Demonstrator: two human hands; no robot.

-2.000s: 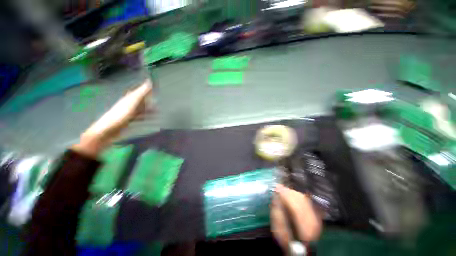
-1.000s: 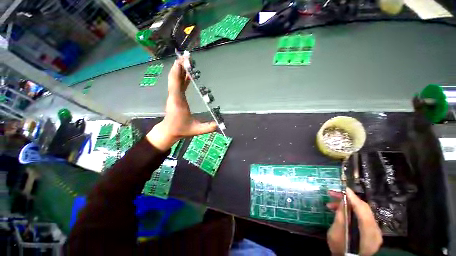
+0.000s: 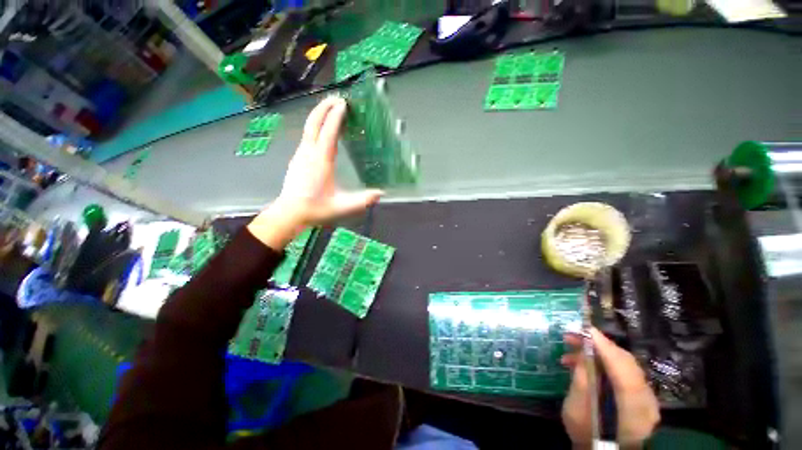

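Observation:
My left hand point(image 3: 309, 180) holds a green PCB panel point(image 3: 376, 132) up in the air by its edge, tilted steeply and blurred, above the far side of the black mat. My right hand point(image 3: 620, 395) holds the soldering iron point(image 3: 591, 373) upright, its upper end by the waste cup's near side. A glossy green PCB panel point(image 3: 492, 347) lies flat on the mat, its right end beside my right fingers. Another green panel point(image 3: 352, 271) with small dark parts lies left of it, below my left hand.
A yellowish cup point(image 3: 586, 239) with silvery bits stands beyond my right hand. A black tray point(image 3: 673, 308) with solder scraps is right of it. A green reel point(image 3: 750, 174) is at far right. More panels point(image 3: 525, 81) lie on the grey-green bench point(image 3: 651, 114). Blue bins point(image 3: 264, 387) are below the edge.
The panel in my left hand has turned from nearly edge-on to showing more of its green face. Earlier blur has cleared. My right hand keeps the iron at the flat panel's right end.

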